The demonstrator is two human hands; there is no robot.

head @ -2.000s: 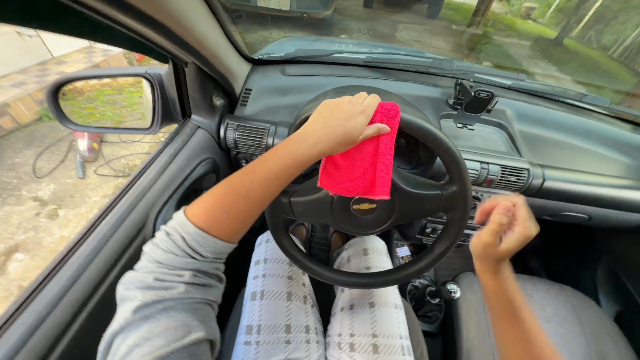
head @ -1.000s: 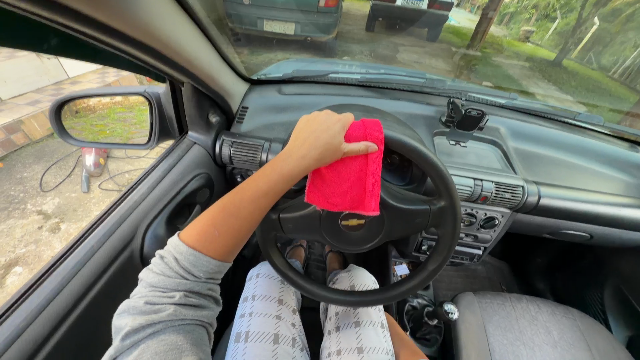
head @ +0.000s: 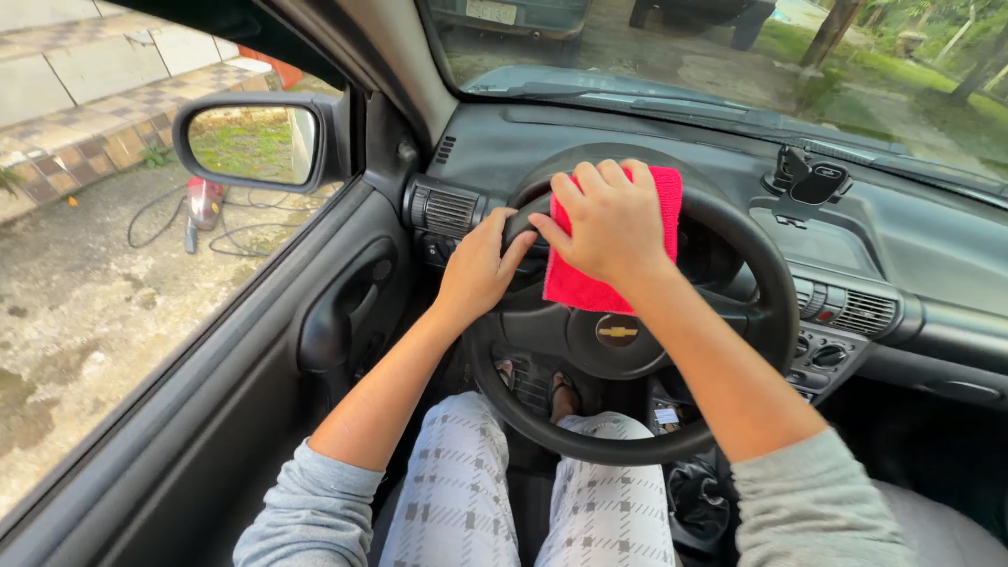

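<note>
The black steering wheel [head: 776,276] with a gold Chevrolet emblem on its hub stands before my lap. A pink-red cloth [head: 587,287] lies over the top of its rim. My right hand [head: 610,216] presses on the cloth and grips it with the rim, fingers over the far side, thumb pointing left. Just left of the cloth, my left hand [head: 480,264] holds the upper left part of the rim, its fingers partly hidden behind it.
The driver's door [head: 339,315] and side mirror [head: 252,146] are at the left. A phone holder [head: 815,179] stands on the dashboard [head: 913,220]. Air vents [head: 449,211], a gear lever boot [head: 697,500] and the passenger seat [head: 929,520] are nearby. Outside lies a red corded device [head: 205,203].
The left hand, earlier on the cloth, now holds the rim to its left. The right hand, raised at the right two seconds ago and unseen one second ago, is on the cloth.
</note>
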